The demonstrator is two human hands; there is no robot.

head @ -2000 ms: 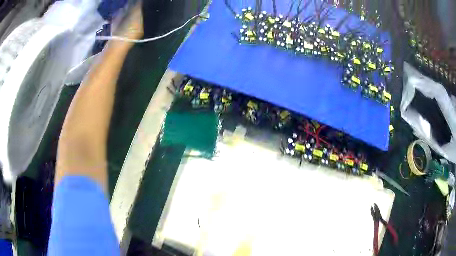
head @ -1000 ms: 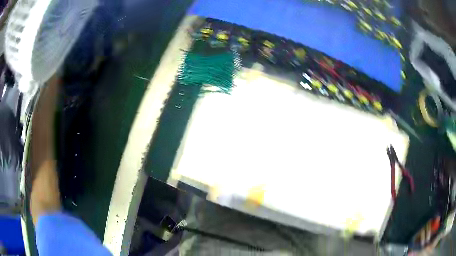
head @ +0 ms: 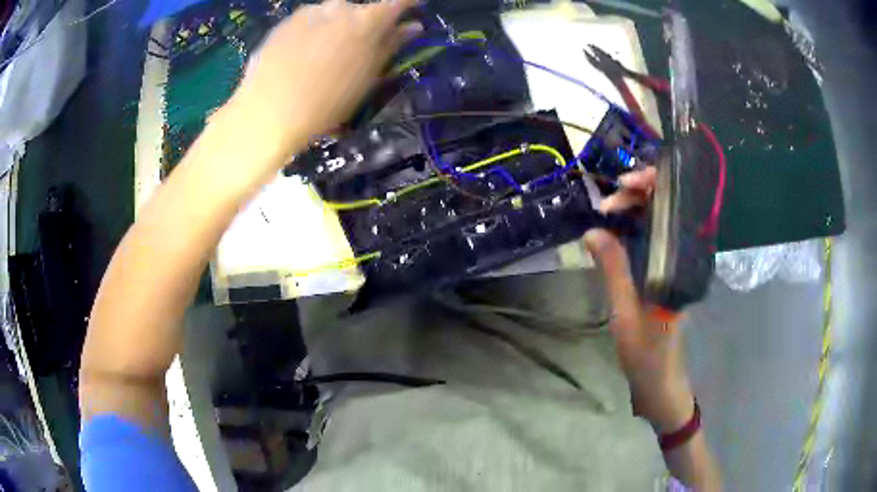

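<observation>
A black socket housing (head: 471,216) with rows of compartments lies slanted across the white board (head: 274,231). Yellow-green wire (head: 462,178) and blue wire run over it. More black housing parts (head: 471,77) lie behind it. My left hand (head: 337,58) is over the far parts near the top edge; its fingertips are blurred and its grip is unclear. My right hand (head: 630,231) has thumb and finger around the housing's right end, beside a small circuit board (head: 620,144) with a blue component. A long dark tool-like shape (head: 673,192), orange at its lower end, covers part of that palm.
Red-handled cutters (head: 625,82) lie on the board at the upper right. A red wire (head: 721,178) loops right of the dark shape. Green cut wires (head: 207,86) and component boards (head: 197,36) are at the upper left. Thin black cords cross my lap (head: 433,404).
The wired black housing has come into view over the white board. My left hand has come in over it, and my right hand, with a red wristband, now shows.
</observation>
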